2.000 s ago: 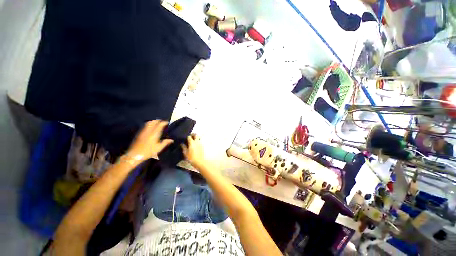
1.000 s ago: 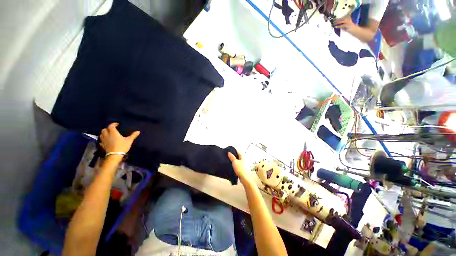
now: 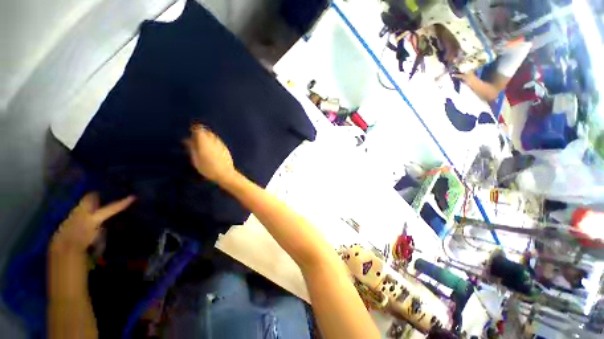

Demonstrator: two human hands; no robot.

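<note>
A large dark navy garment panel lies spread over the left part of the pale table. My right hand is on or just above the middle of the panel, fingers bent and blurred; whether it grips cloth I cannot tell. My left hand is at the panel's lower left edge, above the blue crate, with thumb and index finger apart and no cloth seen in it. The cream, dark-spotted machine head is at the lower right, partly behind my right forearm.
A blue crate with cloth is below the table edge. Small thread spools lie by the trough. A green-white basket with dark scraps, red-handled snips and a green cone are right. Another person's arm is at upper right.
My right hand has left the dark strip near the machine and moved left onto the panel. My left hand has moved left and down, off the panel. The strip no longer extends towards the machine.
</note>
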